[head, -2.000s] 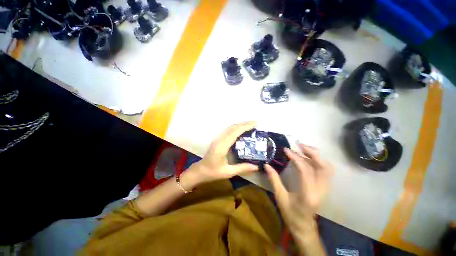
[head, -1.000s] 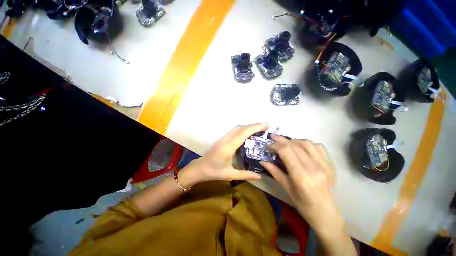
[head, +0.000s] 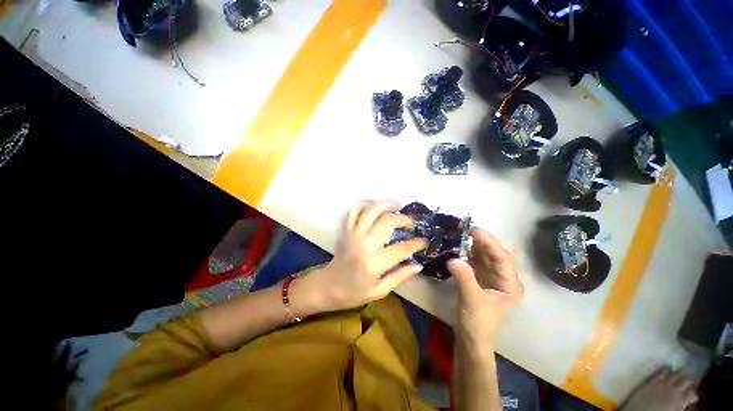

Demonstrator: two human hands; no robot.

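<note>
A black camera housing (head: 436, 269) lies at the table's front edge between my hands, with thin wires showing inside. My left hand (head: 376, 253) is on its left side, fingers over the rim and opening. My right hand (head: 488, 277) pinches a camera board (head: 466, 236) between thumb and fingers, tilted on edge at the housing's right side. The board's lens is not clearly visible. Several loose lens modules (head: 389, 112) stand behind the hands; one (head: 448, 159) lies nearer.
Several fitted units (head: 572, 247) stand at the right. Black housings with wires (head: 514, 50) are at the top. A blue bin (head: 671, 48) is top right, a dark box (head: 707, 301) at the right edge. Another person's hand (head: 663, 392) is bottom right. Orange tape (head: 299, 100) crosses the white table.
The camera board has gone from lying flat in the housing to standing on edge at its right, held by my right hand. My left fingers now reach over the housing. Another person's hand has appeared bottom right.
</note>
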